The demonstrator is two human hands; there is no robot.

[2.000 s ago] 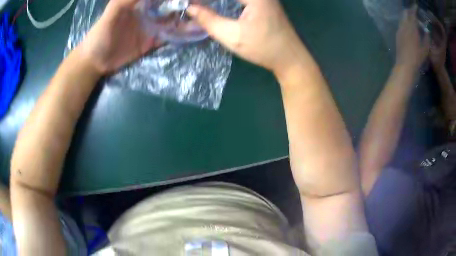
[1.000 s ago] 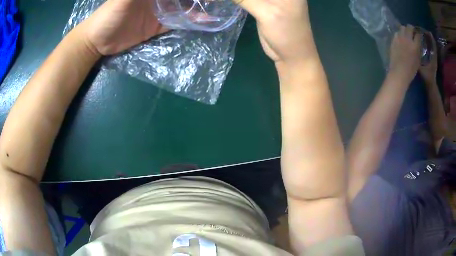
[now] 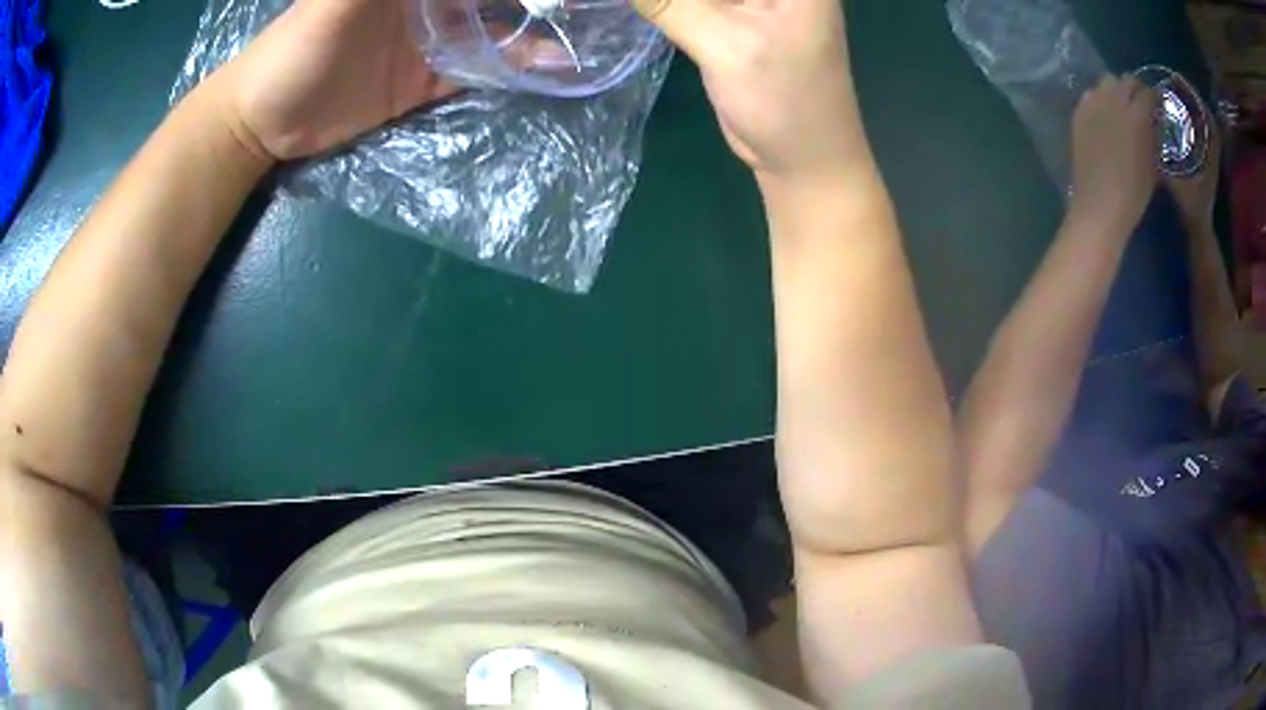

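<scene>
A clear chopper bowl (image 3: 604,63) is at the top edge of the view, partly cut off. Inside it shows a small white hub (image 3: 543,7) with thin silver blades. My left hand (image 3: 340,83) holds the bowl from its left side, fingers partly behind it. My right hand (image 3: 757,63) is at the bowl's upper right; its fingertips are cut off by the top edge, so its grip cannot be told. A crinkled clear plastic bag (image 3: 521,208) lies flat on the dark green table (image 3: 486,361) under the bowl and my left hand.
Blue cloth (image 3: 21,104) lies at the far left. A bit of white cable (image 3: 118,3) shows at the top left. At the right, another person's hand (image 3: 1115,153) is at a round clear bowl (image 3: 1182,125), beside a clear bag (image 3: 1020,63). The table's pale edge runs before my body.
My right hand has moved from over the bowl's middle to its upper right, and the hub and blades show more. The neighbour's round bowl shows more clearly.
</scene>
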